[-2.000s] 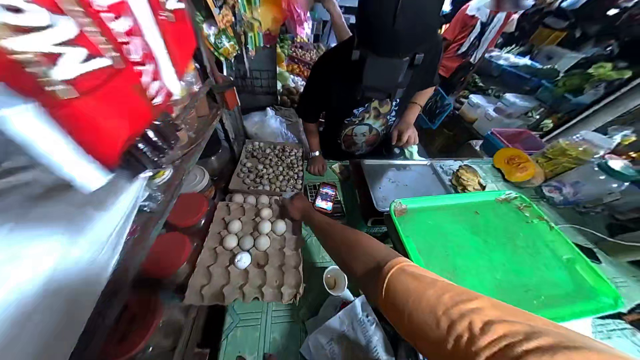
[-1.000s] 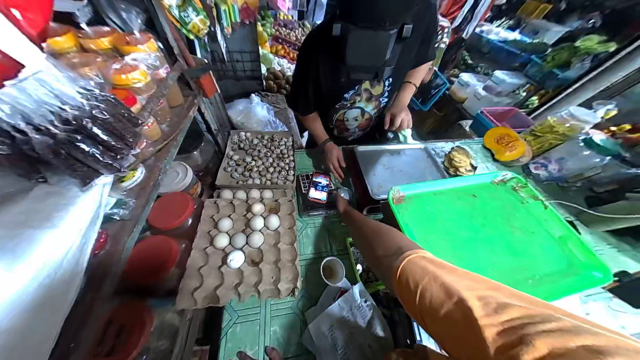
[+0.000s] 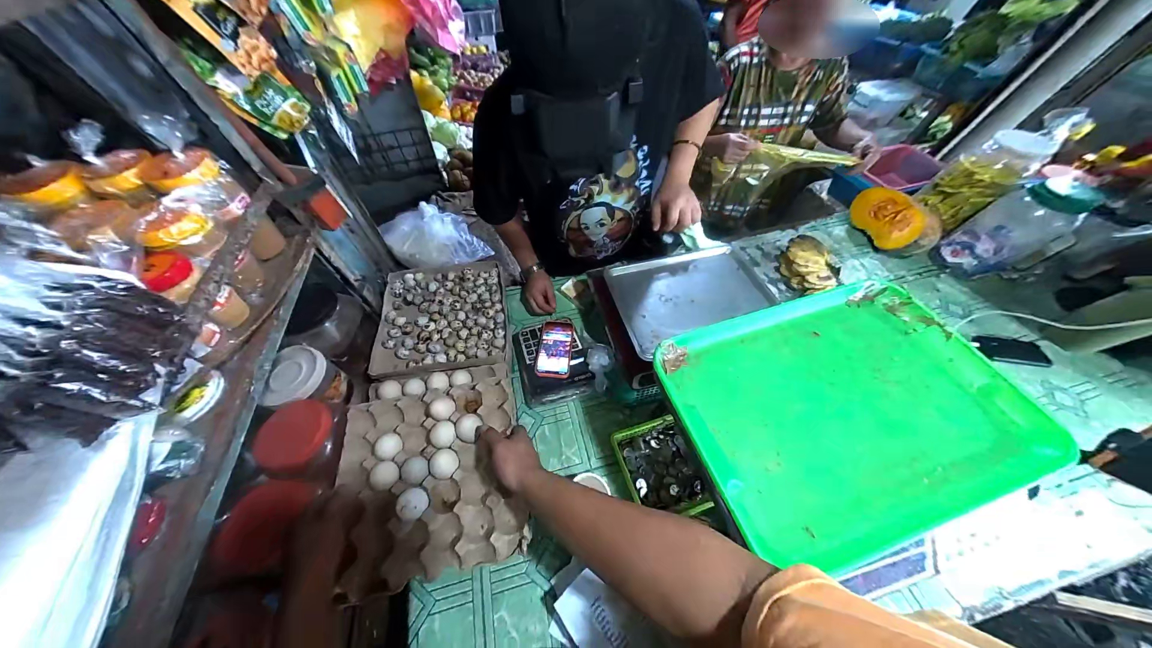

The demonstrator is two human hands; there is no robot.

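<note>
My right hand (image 3: 508, 457) rests at the right edge of the cardboard egg tray (image 3: 450, 531), its fingertips next to a white egg (image 3: 468, 427). Whether the fingers grip the tray's edge or that egg is hard to tell. At the tray's lower left, my left hand (image 3: 328, 531) is dark and blurred near the cardboard rim; its finger pose is unclear. Several white eggs sit in the tray's hollows. Behind it lies a second tray of speckled quail eggs (image 3: 443, 315). A lit phone (image 3: 554, 349) lies on a calculator, right of the quail eggs.
A green plastic tray (image 3: 864, 423) covers much of the right side, beside a metal tray (image 3: 688, 297) and a basket of coins (image 3: 664, 463). Red-lidded jars (image 3: 292, 436) line the left shelf. A person in black (image 3: 585, 162) faces me across the counter; another stands behind.
My right hand has moved from beside the phone to the egg tray's right edge. My left hand has come in at the tray's left. A second person holding a yellowish plastic bag now shows.
</note>
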